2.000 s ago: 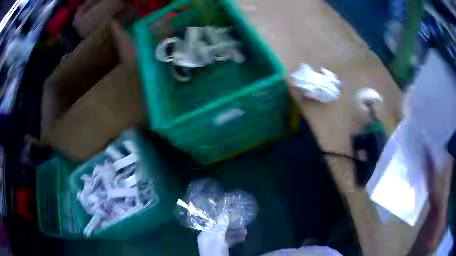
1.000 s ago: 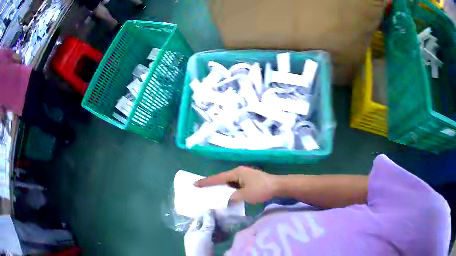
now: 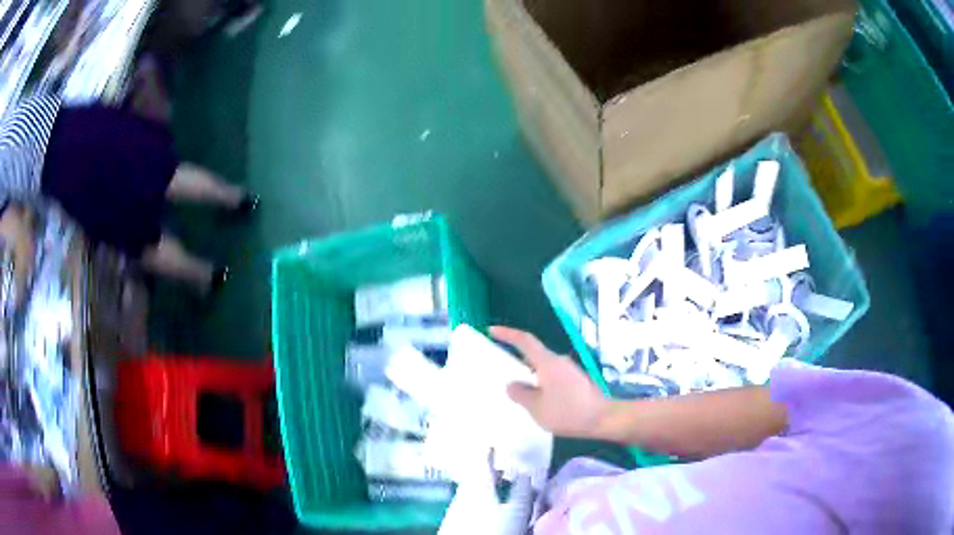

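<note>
My right hand (image 3: 554, 389), bare, grips the upper right edge of an overexposed white part (image 3: 486, 402). My left hand (image 3: 483, 510), in a white glove, holds the same part from below at the bottom edge of the picture; its fingers are partly hidden. The part is over the right side of a green crate (image 3: 455, 274). White and pale pieces (image 3: 398, 402) lie in rows in that crate. Glare hides the outline of the held part.
Right of my hands, another green crate (image 3: 563, 303) holds many loose white collar-and-handle parts (image 3: 722, 282). Behind it are an open carton (image 3: 680, 136) and a yellow crate (image 3: 863, 172). A red stool (image 3: 178, 418) and a person's legs (image 3: 199, 188) are left.
My view has turned left. My hands and the white part are now over the left green crate, where before they were over the floor. A person's legs have come into view.
</note>
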